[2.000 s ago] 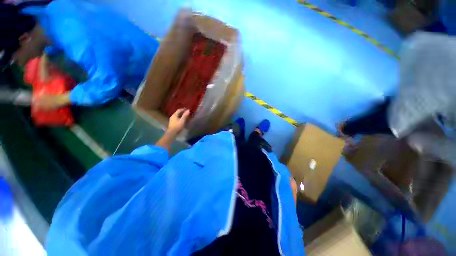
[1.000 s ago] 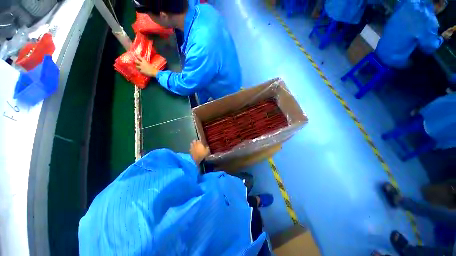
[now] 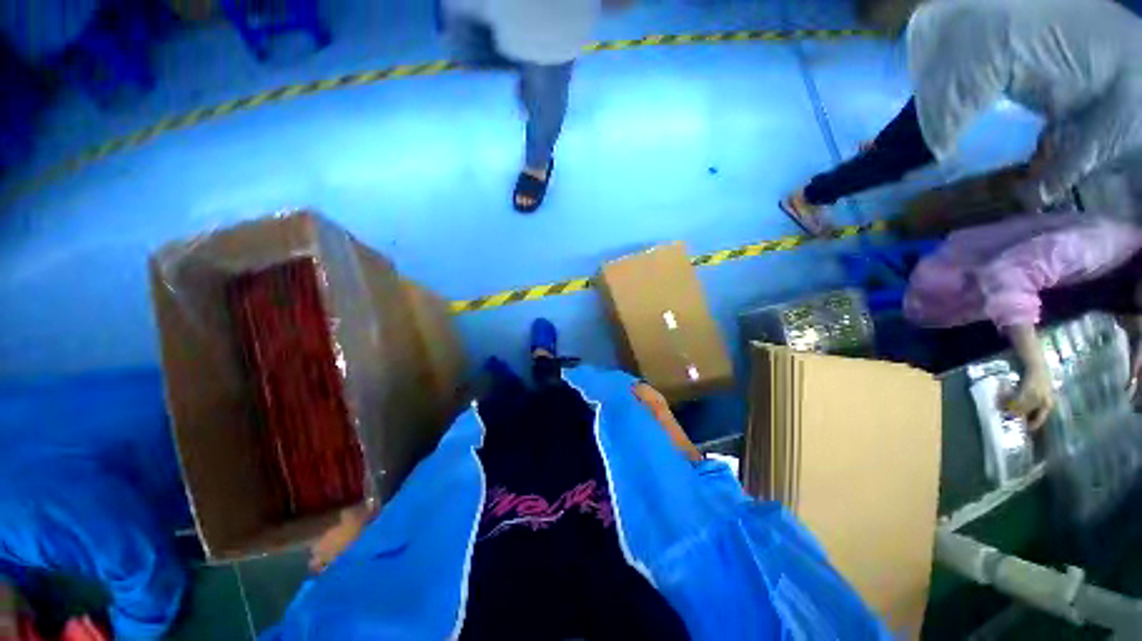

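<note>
The large open carton (image 3: 194,413) stands at the left, with clear film folded over its rims. Tight rows of thin red bubble pouches (image 3: 301,388) stand inside, with bare brown space beside them. My left hand (image 3: 341,538) is at the carton's near rim; it is small and blurred, so I cannot tell whether it grips the rim. Part of my right hand or wrist (image 3: 664,420) shows at my right side. Its fingers are not clear, and I see nothing in it.
A closed carton (image 3: 664,319) lies on the floor ahead. Flattened cartons (image 3: 858,463) stand at the right. A person in pink (image 3: 1002,282) handles clear packs beyond them. A person in grey (image 3: 1027,88) bends behind. Someone's legs (image 3: 541,125) are ahead; a blue-sleeved worker (image 3: 75,501) is at the left.
My view has swung right, away from the conveyor. The carton now shows further left, and the closed carton and flattened cartons are in view. My left hand remains at the carton's rim.
</note>
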